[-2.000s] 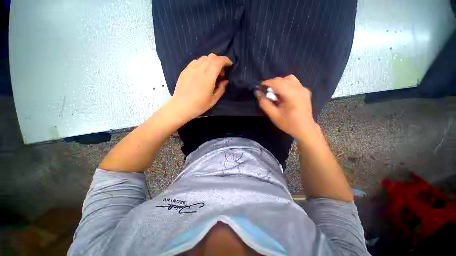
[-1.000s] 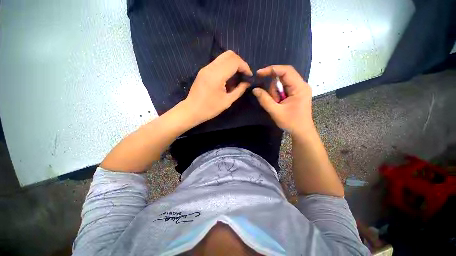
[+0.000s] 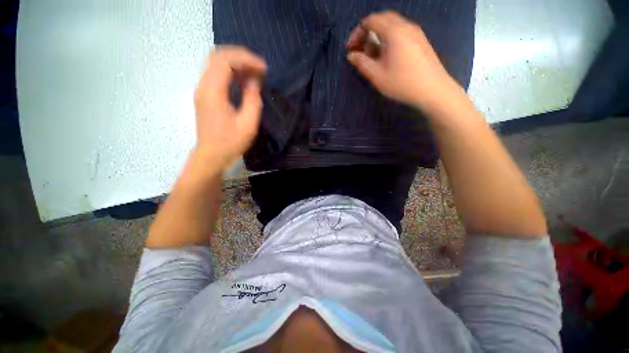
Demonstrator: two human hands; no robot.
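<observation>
The dark pinstriped trousers [image 3: 386, 110] lie on the white tabletop, waistband [image 3: 372, 141] toward me at the front edge. A tab with a dark button [image 3: 321, 138] shows at the waistband's middle, and the fly [image 3: 314, 79] stands partly open above it. My left hand [image 3: 231, 103] is blurred at the left side of the trousers, fingers curled; whether it pinches cloth is unclear. My right hand [image 3: 393, 58] is over the upper right part, fingers curled around the small thread snips [image 3: 373, 43], of which only a pale bit shows.
The white tabletop [image 3: 117, 103] shows on both sides of the trousers. Dark cloth [image 3: 600, 89] hangs at the right table edge. A red plastic item [image 3: 593, 265] is on the speckled floor at lower right. Something brownish [image 3: 86, 331] is at lower left.
My hands have moved from close together at the middle to wide apart, the left outward, the right up and away. The fly is now spread and the buttoned tab shows.
</observation>
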